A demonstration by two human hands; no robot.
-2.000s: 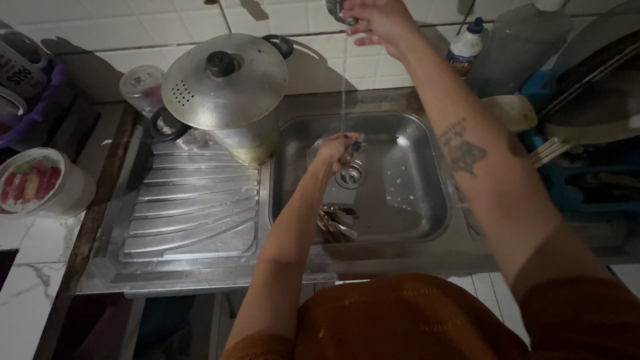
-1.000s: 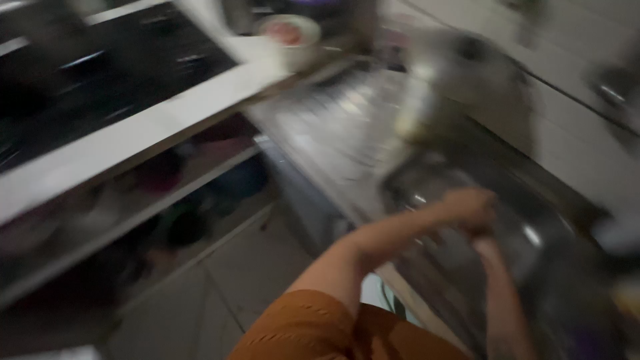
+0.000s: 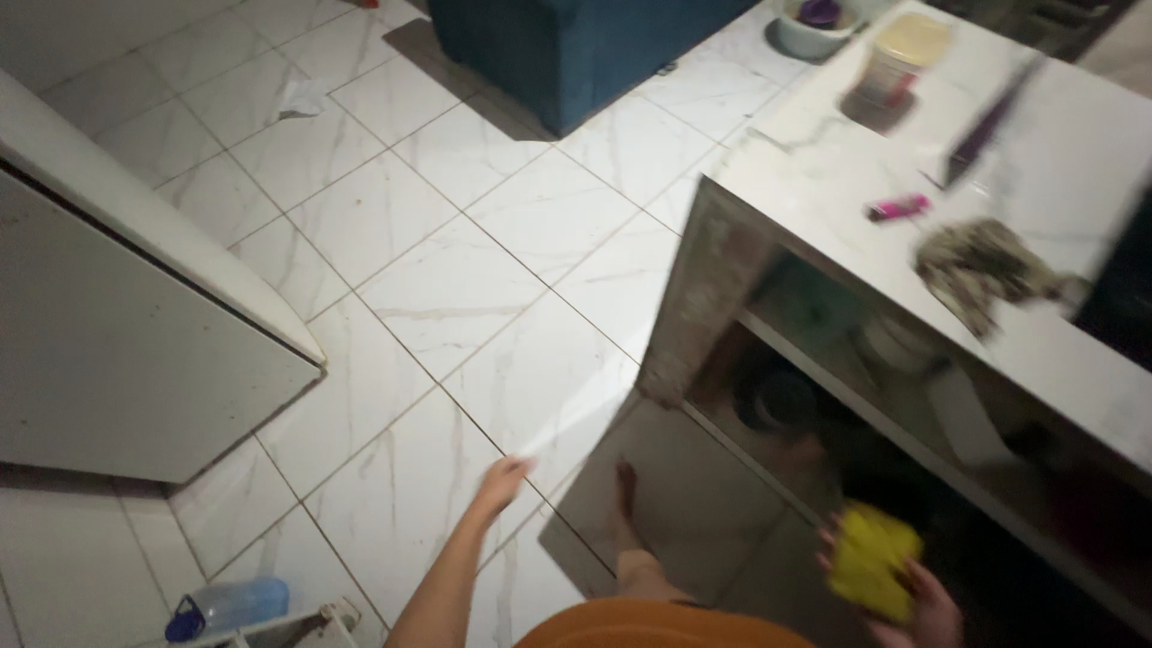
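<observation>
My right hand [image 3: 931,603] is at the lower right, shut on a yellow cloth or sponge [image 3: 873,560], beside the open shelves under the counter. My left hand [image 3: 501,486] hangs over the tiled floor at the lower centre, blurred, with no object visible in it; its fingers are too blurred to read. On the white marbled counter [image 3: 832,189] lie a crumpled, stained rag [image 3: 981,265] and a small pink object [image 3: 898,208]. A plastic tub [image 3: 904,58] with a pale lid stands farther back on it.
A white appliance or cabinet [image 3: 135,324] stands at the left. A dark blue box-like piece [image 3: 558,63] is on the floor ahead. A blue-capped water bottle [image 3: 236,607] lies at the lower left. A basin [image 3: 814,31] is beyond the counter, whose corner juts toward the walkway.
The view has swung from the sink to the floor and counter. Both hands were at the sink two seconds ago; now they are apart, and the right holds something yellow.
</observation>
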